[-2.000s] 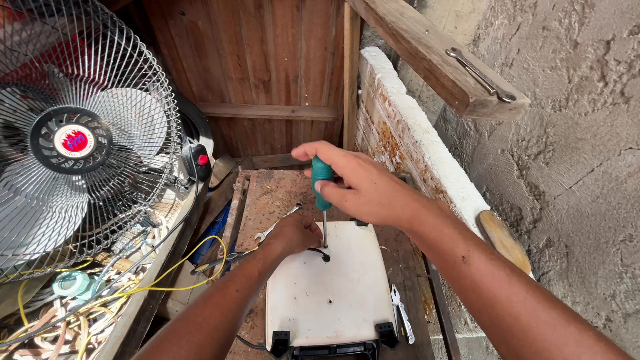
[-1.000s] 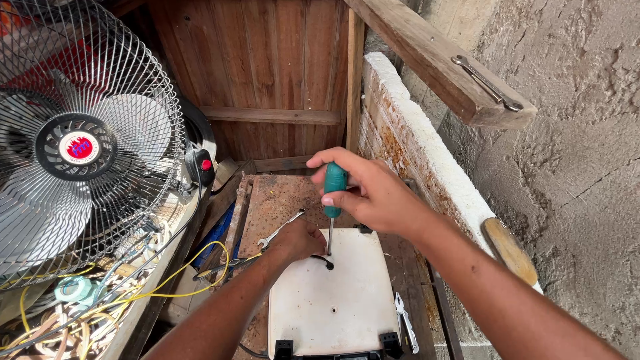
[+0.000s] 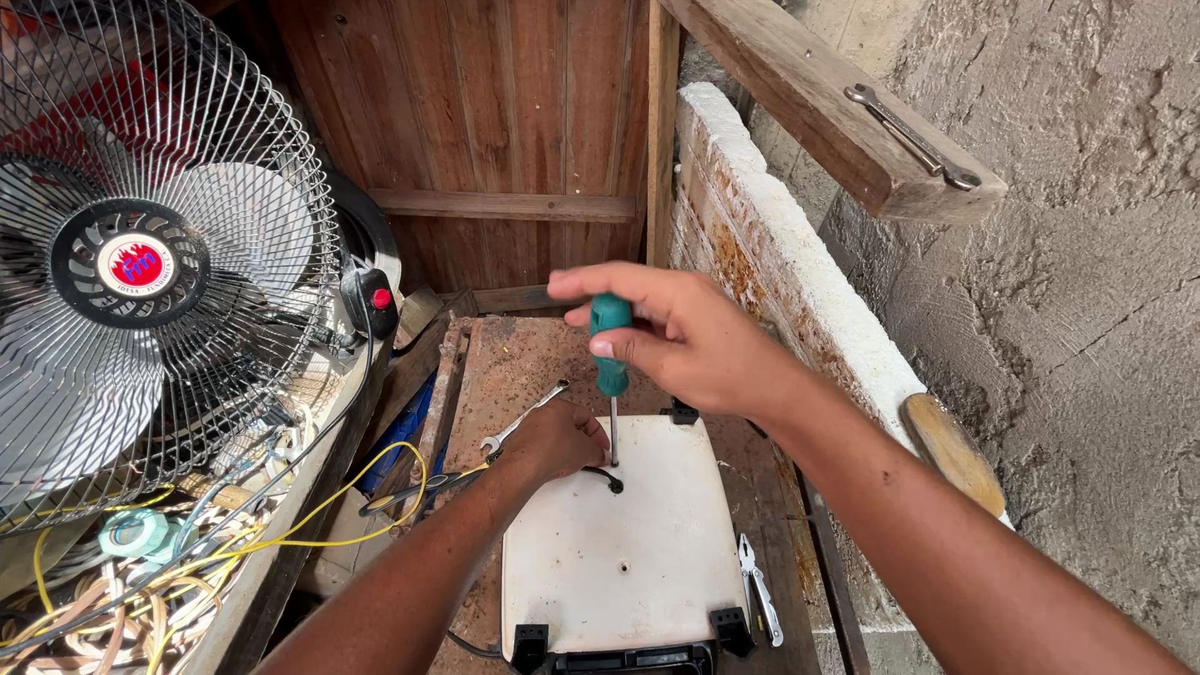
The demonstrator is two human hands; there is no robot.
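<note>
A white plastic housing with black feet (image 3: 619, 544) lies flat on the rusty bench. My right hand (image 3: 675, 337) is around the green handle of a screwdriver (image 3: 611, 347), some fingers lifted off it. The shaft points straight down, its tip at the upper part of the housing. My left hand (image 3: 561, 439) rests at the housing's top left edge, fingertips beside the shaft near a black cable (image 3: 600, 472) that enters a hole; whether it pinches something is hidden. A combination wrench (image 3: 525, 417) lies just behind my left hand. A folding multi-tool (image 3: 760, 591) lies right of the housing.
A wire-caged fan (image 3: 141, 262) stands at the left, above a tray (image 3: 281, 562) of tangled wires. Yellow wire (image 3: 328, 542) runs toward the bench. A wooden beam (image 3: 797, 103) bearing another wrench (image 3: 911, 136) juts in at the upper right, near a rough wall and a white foam slab (image 3: 797, 234).
The fingers of my right hand have loosened and spread around the screwdriver handle. The screwdriver stays upright at the same part of the housing, and my left hand stays beside its shaft.
</note>
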